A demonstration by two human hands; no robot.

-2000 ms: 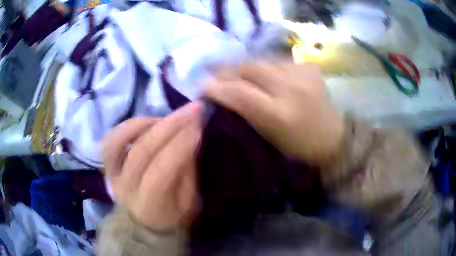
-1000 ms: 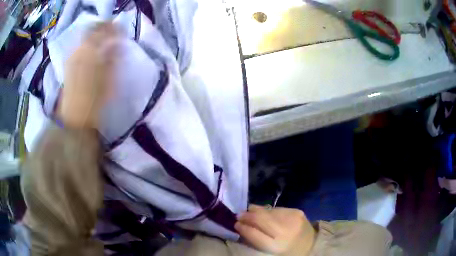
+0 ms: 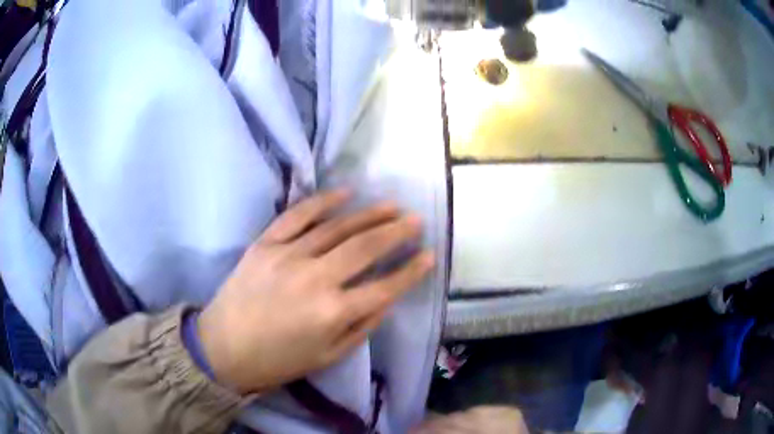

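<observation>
A pale lilac-grey garment (image 3: 153,144) with maroon bands lies heaped on the left of the table, its dark-edged right side running straight up to the presser foot (image 3: 427,36) under a bright lamp. My left hand (image 3: 314,284) lies palm down on the cloth below the presser foot, fingers slightly spread and pointing right. My right hand (image 3: 477,420) is at the bottom edge, mostly cut off, beside the lower end of the cloth edge; its fingertips are not clear.
Scissors (image 3: 666,119) with a red and a green loop lie right of the needle. The white table (image 3: 586,225) has a rounded grey front edge. A dark knob (image 3: 518,42) hangs right of the needle. Dark and white cloth pieces show below the table.
The maroon cloth held earlier is no longer seen. The pale garment now lies spread up to the presser foot. My left hand has moved down and right onto it; my right hand sits lower.
</observation>
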